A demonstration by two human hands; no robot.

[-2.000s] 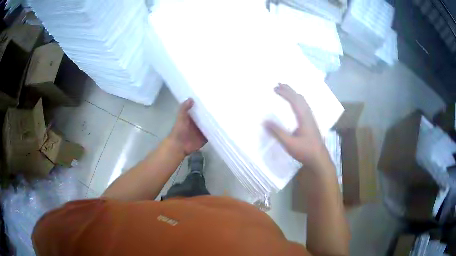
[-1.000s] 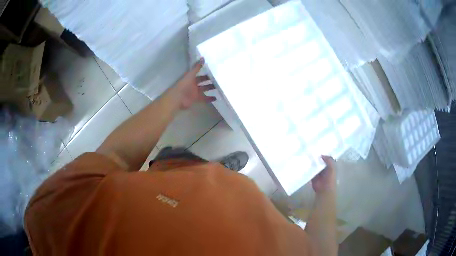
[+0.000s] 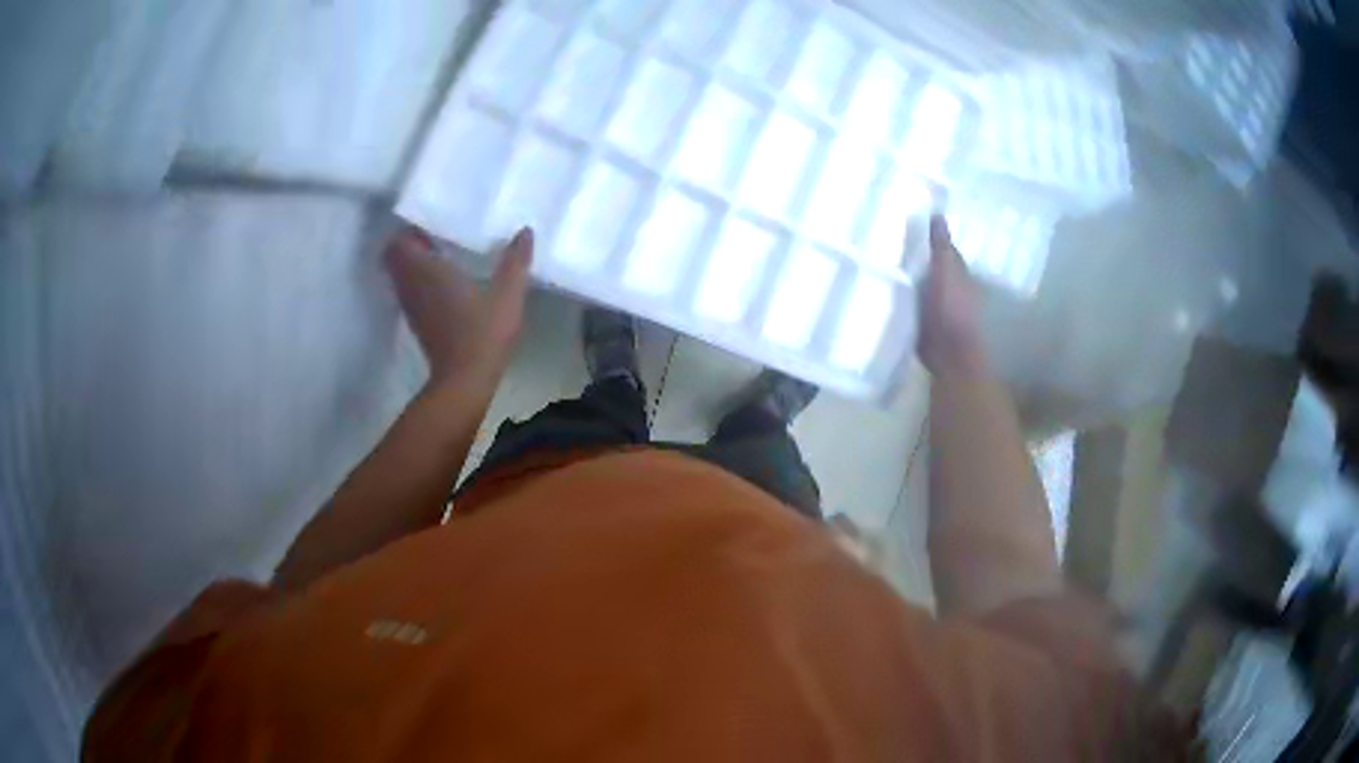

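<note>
A white blister tray stack [image 3: 686, 179] with a grid of rectangular pockets lies in front of me at the top middle, pockets facing up. My left hand [image 3: 465, 291] is at its near left corner, with thumb and fingers at the edge. My right hand [image 3: 948, 291] is at its right end, with fingers along the side. How many trays are in the stack cannot be told. The picture is blurred, and the fingers under the edge are hidden.
White tray piles [image 3: 194, 343] stand close on my left. More white trays [image 3: 1051, 134] lie beyond my right hand. Brown cartons [image 3: 1222, 403] stand at the right. My feet are on the pale tiled floor [image 3: 701, 391] below the stack.
The tray stack has turned so its long edge faces me. My right hand has moved from the near corner up along its right end. The view has shifted, with tray piles now filling the left.
</note>
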